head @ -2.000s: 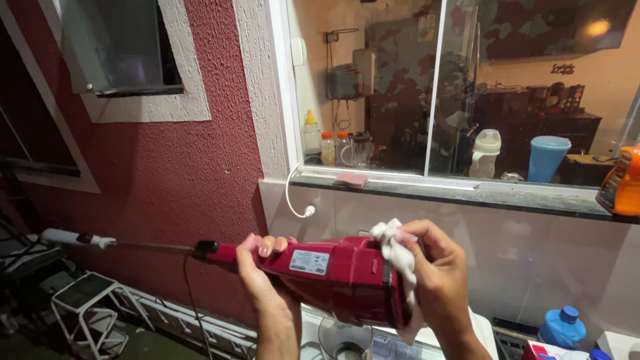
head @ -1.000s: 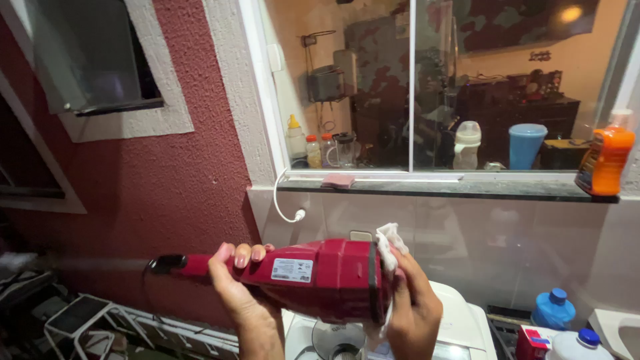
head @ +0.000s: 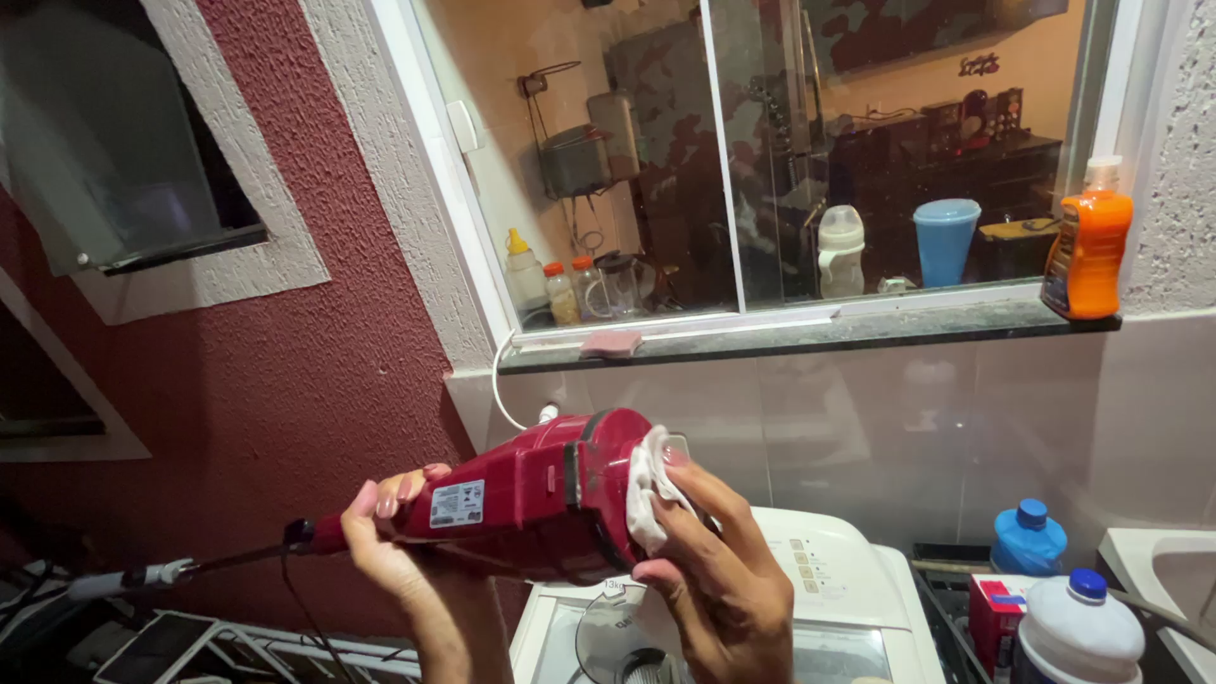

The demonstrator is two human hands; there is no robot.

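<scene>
A red handheld vacuum cleaner body (head: 522, 494) lies across the middle of the view, its wide end to the right. My left hand (head: 408, 532) grips its narrow end, beside a label bearing writing. With my right hand (head: 722, 560) I press a white cloth (head: 650, 489) against the wide end; the cloth is bunched under my fingers. A dark cord hangs from the narrow end at the left. Below the hands, a clear round part (head: 608, 632) rests on the lid of a white washing machine (head: 826, 579).
Above is a window sill (head: 760, 342) with a pink sponge (head: 612, 344) and an orange bottle (head: 1097, 247). A white cord hangs at the wall. Blue-capped containers (head: 1078, 627) and a sink (head: 1178, 579) are at the right. A folding metal step stool (head: 190, 646) stands lower left.
The vacuum's wide end has turned, showing more of its end face. My right hand, with the cloth, has moved from the rim onto that face. The left hand still holds the narrow end.
</scene>
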